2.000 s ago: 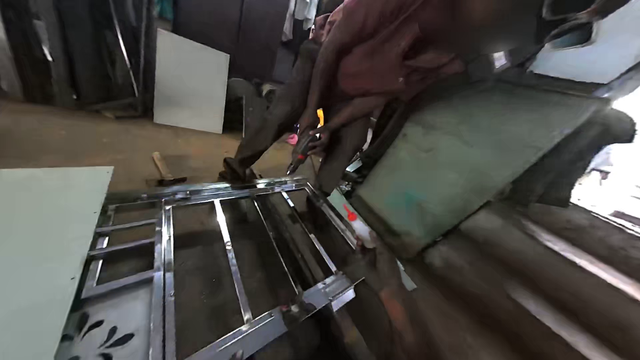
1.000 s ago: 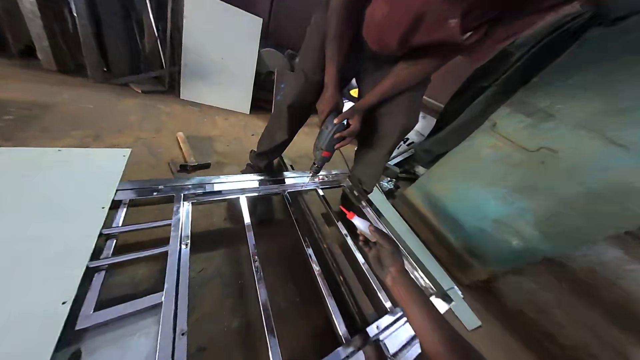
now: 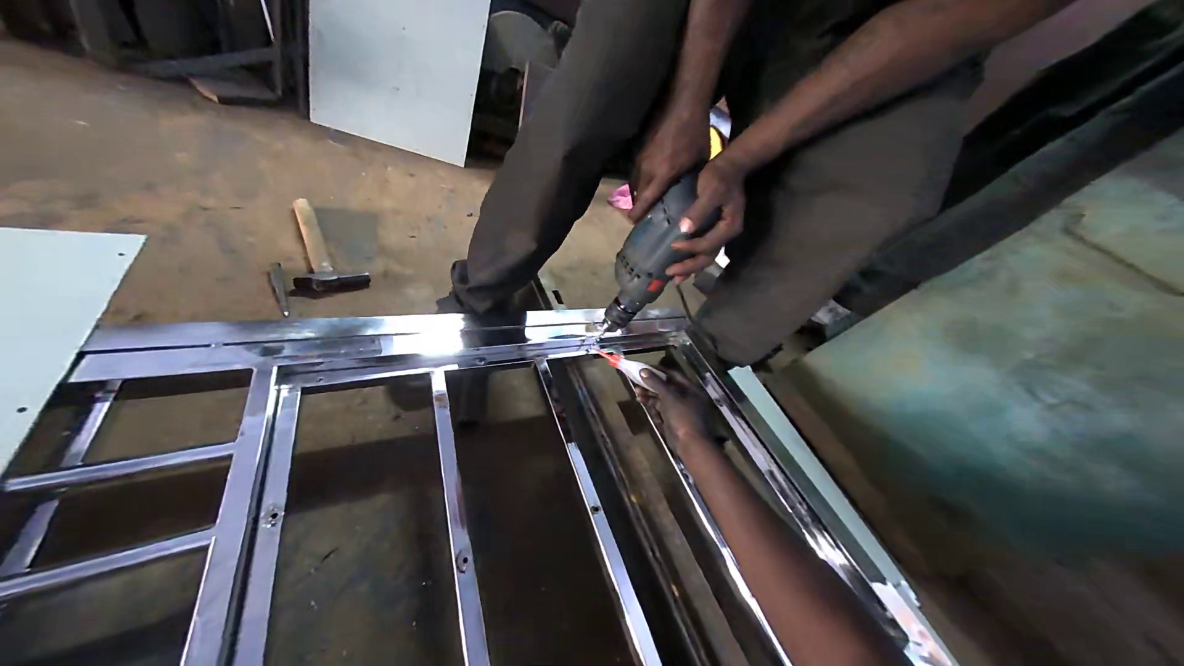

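Note:
My right hand [image 3: 680, 407] grips a white squeeze bottle [image 3: 638, 372] with a red nozzle. The nozzle points at the top rail of a shiny metal frame [image 3: 444, 335], right beside the bit of a power drill [image 3: 647, 245]. Another person holds that drill with both hands, its tip against the rail. Slim metal bars [image 3: 453, 499] run from the rail toward me, with small holes in some of them. My left hand is out of view.
A hammer [image 3: 316, 245] and a pointed metal piece [image 3: 278, 289] lie on the floor beyond the frame. Pale panels stand at the back [image 3: 398, 74] and lie at the left [image 3: 55, 277]. The other person's legs are behind the rail; a greenish sheet [image 3: 1017, 370] is at the right.
My right hand has moved the bottle up to the rail, its red nozzle now close to the drill bit. The view has come closer to the frame.

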